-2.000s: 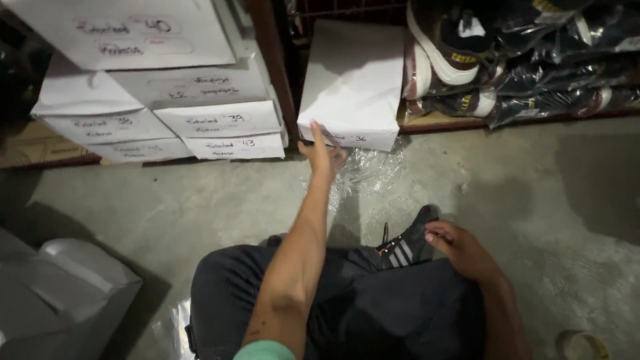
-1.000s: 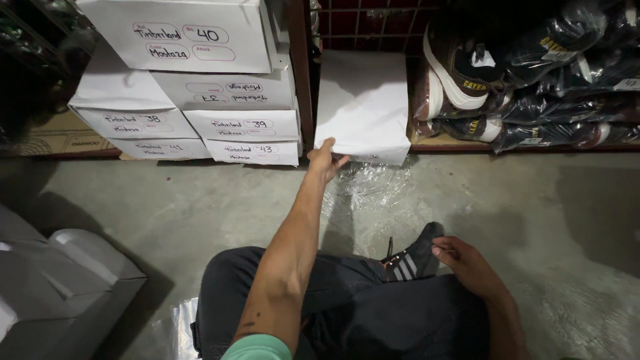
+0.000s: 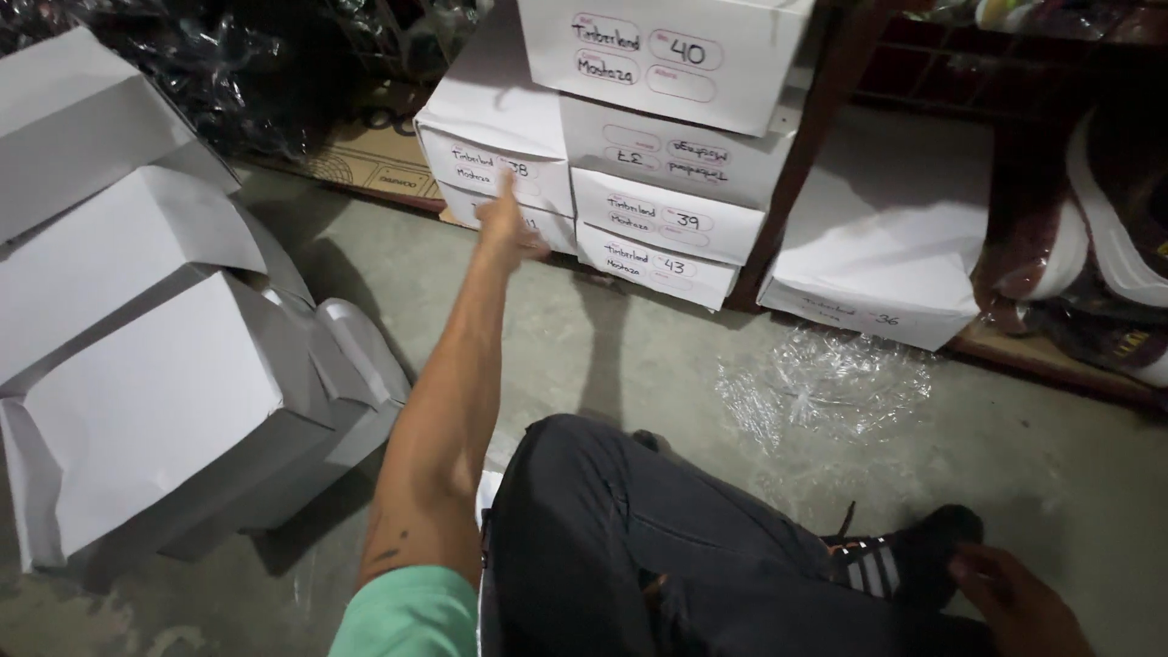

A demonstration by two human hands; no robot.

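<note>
My left hand (image 3: 507, 224) reaches out in front of the left stack, one finger extended over the end of a white shoebox (image 3: 488, 137) that bears handwriting; whether it touches is unclear. Nothing shows in its grasp. To the right stands a taller stack, topped by another white shoebox (image 3: 662, 59). A single white shoebox (image 3: 885, 219) lies on the shelf past the wooden upright. Low at the right, my right hand (image 3: 1013, 589) is blurred beside the black striped shoe (image 3: 903, 566) on my foot; it seems to hold nothing.
Several loose white boxes (image 3: 155, 392) are piled on the floor at the left. Crumpled clear plastic (image 3: 821, 388) lies on the concrete before the shelf. Plastic-wrapped shoes (image 3: 1095, 228) fill the right shelf, and a brown cardboard box (image 3: 379, 151) sits behind the left stack.
My left hand has left the front of the single box on the shelf and moved left to the stacked boxes. The view has swung left. My right hand stays near the shoe.
</note>
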